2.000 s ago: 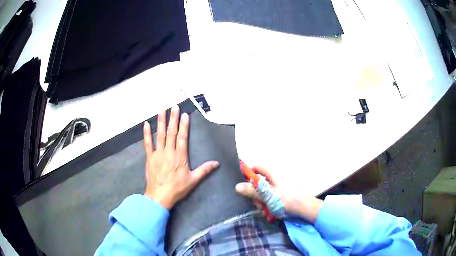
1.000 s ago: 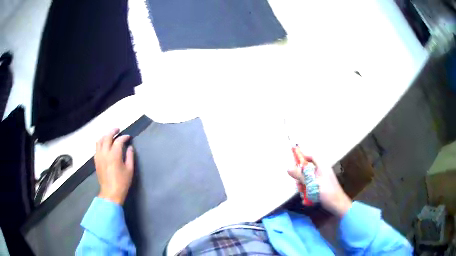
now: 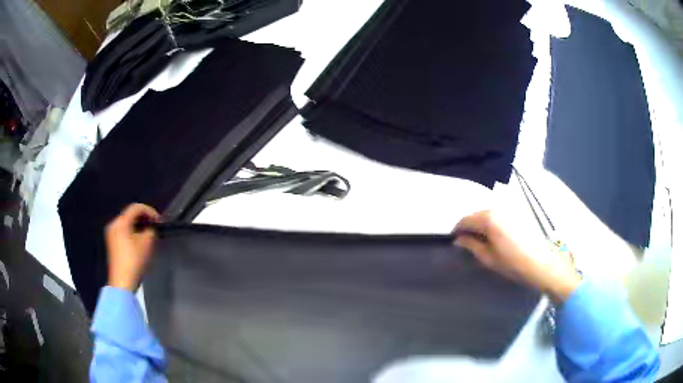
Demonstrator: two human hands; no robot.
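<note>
The grey front panel hangs between my two hands, its dark placket edge on top and pulled fairly straight. My left hand pinches the edge at the left, in front of the left panel pile. My right hand pinches the same edge further right. The tailor's shears lie on the table beyond my right hand, blades pointing away; their handles are mostly hidden behind my right hand and wrist.
A black placket-edged panel pile lies at the left. A black stack of front panels lies at the upper middle, a blue-grey panel at the right. Looped fabric strips lie beyond the held panel. A tied bundle is at the upper left.
The view has swung left. The shears have left my right hand and lie on the table. Both hands now grip the panel's placket edge, which was flat under my left hand.
</note>
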